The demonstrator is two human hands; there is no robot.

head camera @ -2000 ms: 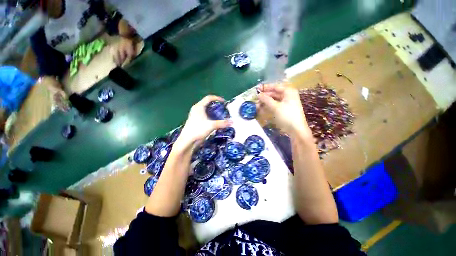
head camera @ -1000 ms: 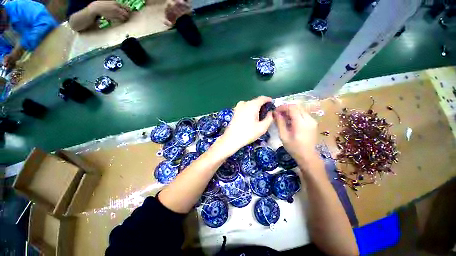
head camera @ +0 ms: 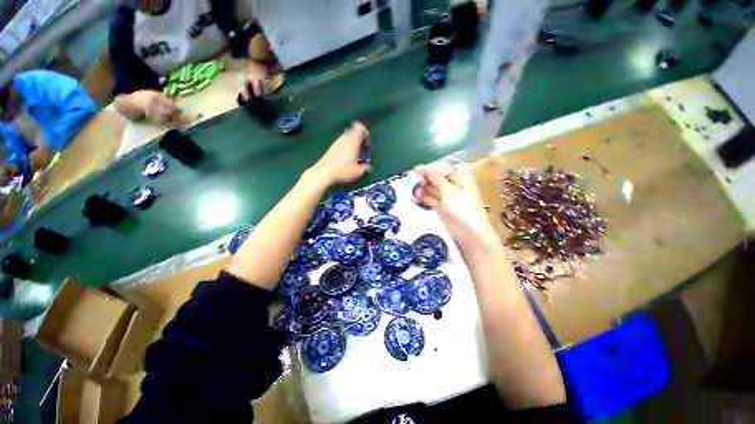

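Observation:
Many round blue-white patterned units (head camera: 404, 338) lie heaped on the white board (head camera: 372, 389), some with thin wires. My left hand (head camera: 339, 159) reaches over the near edge of the green belt and holds a dark round unit (head camera: 364, 149) edge-on in its fingers. My right hand (head camera: 443, 195) is at the board's far right corner, its fingers on another round unit (head camera: 419, 192), partly hidden by them. A loose pile of small red-brown leaded components (head camera: 553, 217) lies right of my right forearm.
The green belt (head camera: 248, 178) carries black cylinders (head camera: 180, 146) and a few round units. A pale post (head camera: 503, 74) stands behind my right hand. Cardboard trays (head camera: 87, 323) are at left, a blue bin (head camera: 617, 364) at lower right. Two people sit opposite, one by green parts (head camera: 194, 77).
My left hand has moved away from my right hand, out over the belt's edge with a unit. My right hand is now at a unit at the board's far corner. The view has shifted.

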